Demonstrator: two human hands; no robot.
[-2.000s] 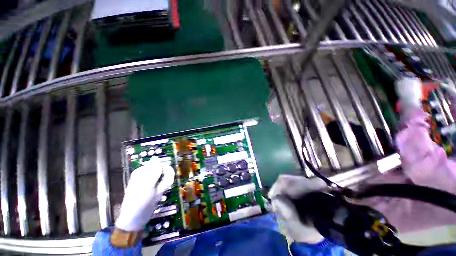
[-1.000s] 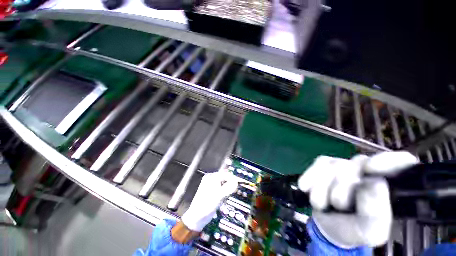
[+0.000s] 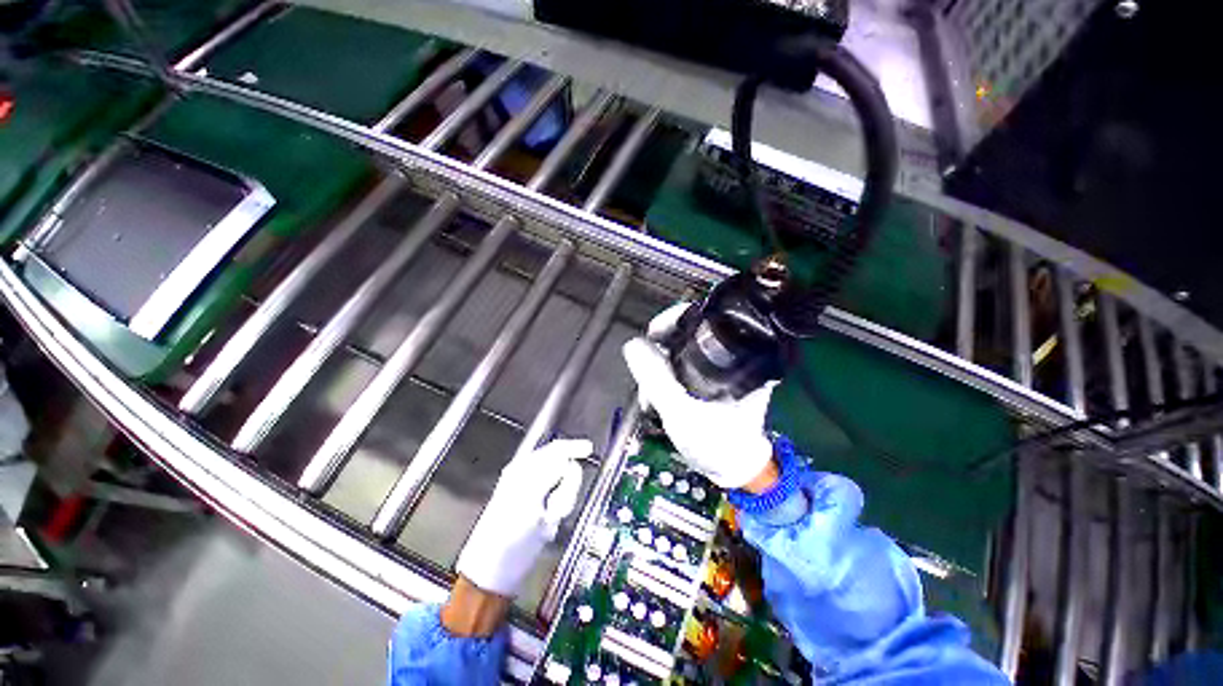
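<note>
My right hand (image 3: 704,418), in a white glove, grips a black electric screwdriver (image 3: 731,335) held upright over the far left corner of the circuit board. Its bit is hidden by the hand. The green circuit board (image 3: 641,543) lies in its thin metal chassis, with small capacitors, white bars and orange-brown transformers. My forearm covers part of it. My left hand (image 3: 526,516), also gloved, is just left of the board's edge, fingers curled; whether it holds anything small cannot be told.
A metal chassis tray (image 3: 148,241) lies on a green pallet at the left. Metal rollers (image 3: 429,349) run between. A black cable (image 3: 879,148) loops up from the screwdriver. A unit (image 3: 791,185) stands on the far conveyor, below a shelf.
My right hand and the screwdriver have moved left and away from me, to the board's far left corner, and the tool is now upright. My left hand has drawn back off the board leftward.
</note>
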